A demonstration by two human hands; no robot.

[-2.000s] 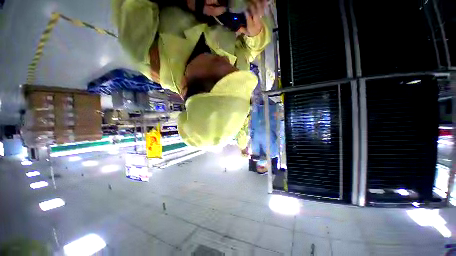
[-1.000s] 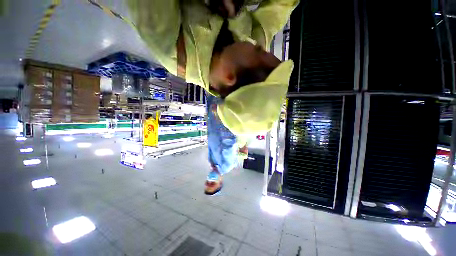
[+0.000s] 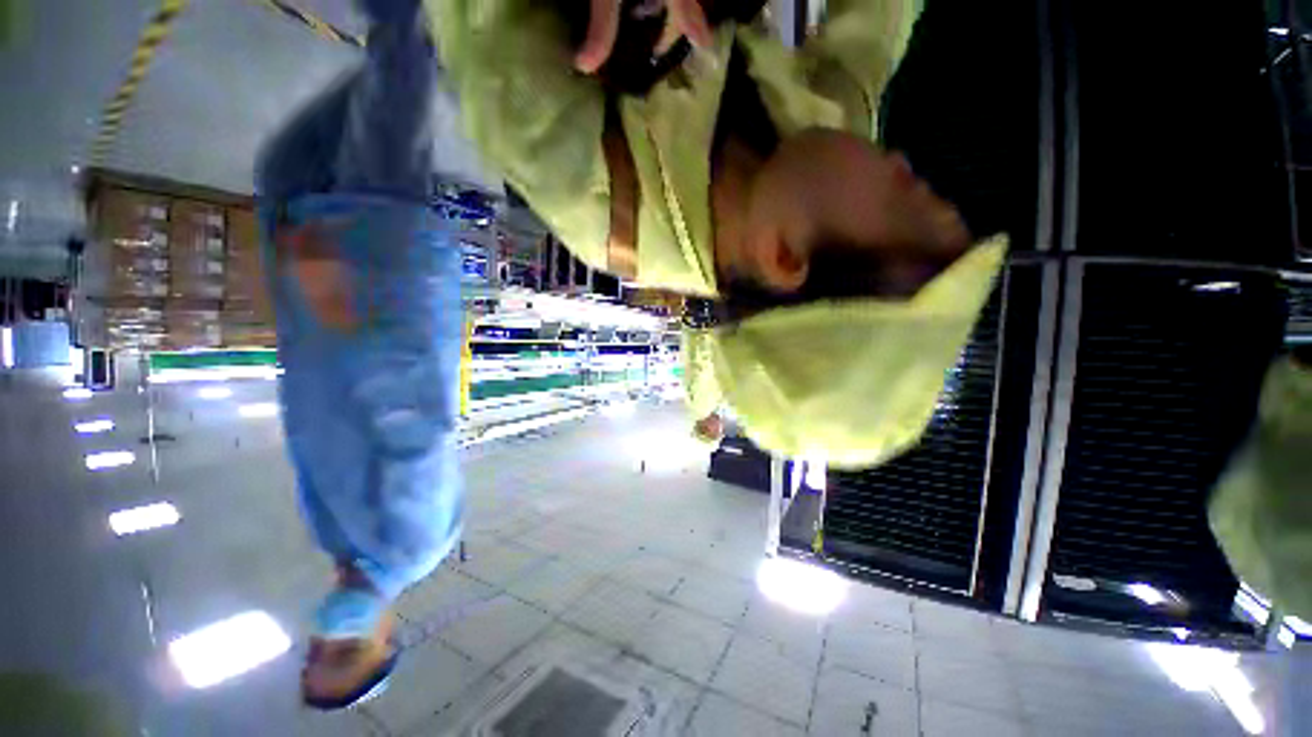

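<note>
The view is upside down. A person in a yellow-green smock (image 3: 554, 173) and soft cap (image 3: 849, 374) fills the upper middle, head turned right, with a brown strap (image 3: 622, 202) over the smock. Bare fingers at the top edge touch a dark object (image 3: 650, 65), cut off and unclear; they look like this person's. Neither of my own hands can be made out.
A blurred blue-clothed person (image 3: 367, 389) is close on the left. Black ribbed panels (image 3: 1151, 432) in a silver frame stand right. Film-wrapped brown cartons (image 3: 173, 274) are far left. A yellow-green shape (image 3: 1273, 490) is at the right edge.
The yellow-smocked person has shifted right and turned their head further right. The blue-clothed person has come much closer on the left, hiding part of the cartons. A yellow-green shape has appeared at the right edge.
</note>
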